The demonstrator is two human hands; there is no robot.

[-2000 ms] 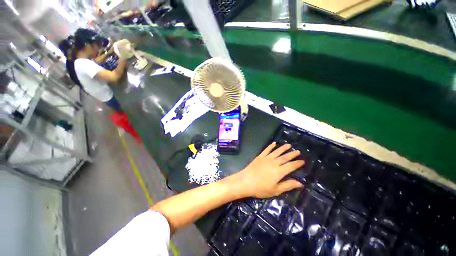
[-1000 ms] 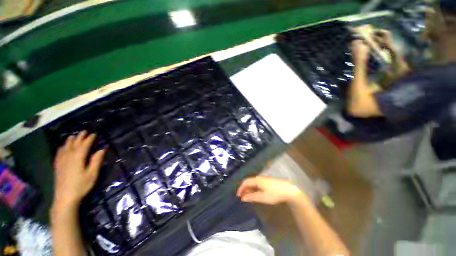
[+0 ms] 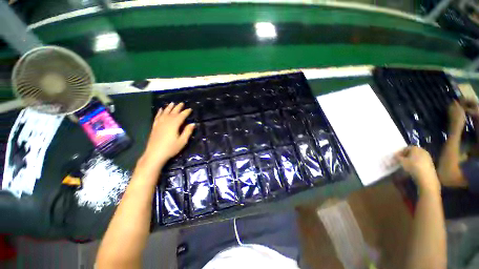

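A shiny black compartment tray [image 3: 226, 136] lies flat on the bench in front of me, with rows of rectangular pockets. My left hand [image 3: 170, 131] rests on its upper left part, fingers apart, holding nothing that I can see. A white sheet [image 3: 362, 134] lies right of the tray. My right hand [image 3: 416, 161] is at the sheet's lower right edge, thumb and fingertips close together on it; whether they pinch something is too blurred to tell. A loose pile of small white pieces [image 3: 102, 184] sits left of the tray.
A round fan [image 3: 52, 80], a lit phone [image 3: 102, 128], printed papers [image 3: 30, 147] and a black cable with a yellow part [image 3: 71, 180] are on the left. The green belt [image 3: 210, 47] runs behind. Another person's arm [image 3: 453, 147] is over a second black tray [image 3: 420, 105]. A brown box [image 3: 315, 220] is below right.
The view has swung from the left side to the right and back to the middle. My right hand has moved from above the box to the white sheet. My left hand stays on the tray.
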